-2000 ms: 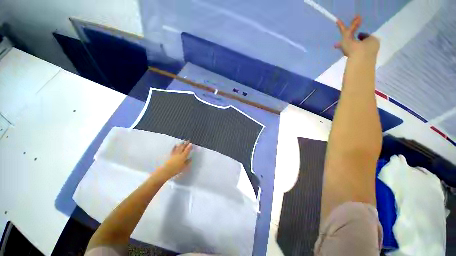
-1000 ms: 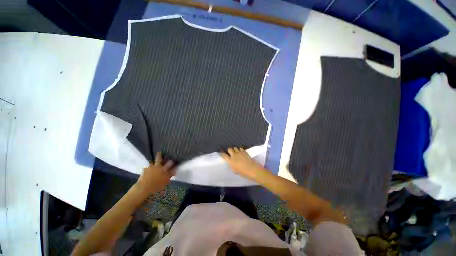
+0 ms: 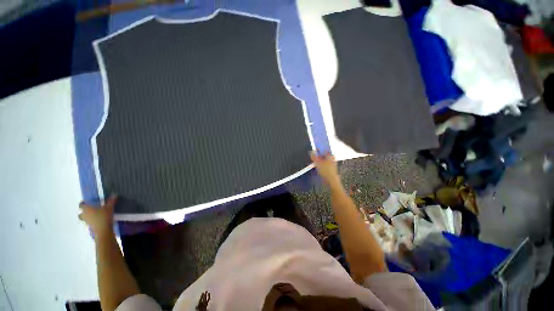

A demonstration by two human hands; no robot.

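Observation:
A dark grey striped shell panel lies flat on the blue-tinted sewing template, with a thin white rim of the panel beneath showing around it. A small white tab sticks out at its lower edge. My left hand is at the lower left corner, fingers spread across the panel and template edge. My right hand is at the lower right corner, on the edge. Whether either hand pinches cloth or plastic is unclear.
A stack of grey panels lies on the white table to the right. Beyond it are a blue bin and a white cloth pile. Cloth scraps cover the floor at lower right. A white table surface is at left.
The grey panel's lower edge now lies smooth, where it was creased and folded up. My hands have moved apart from the lower middle to the two lower corners. The view has shifted right.

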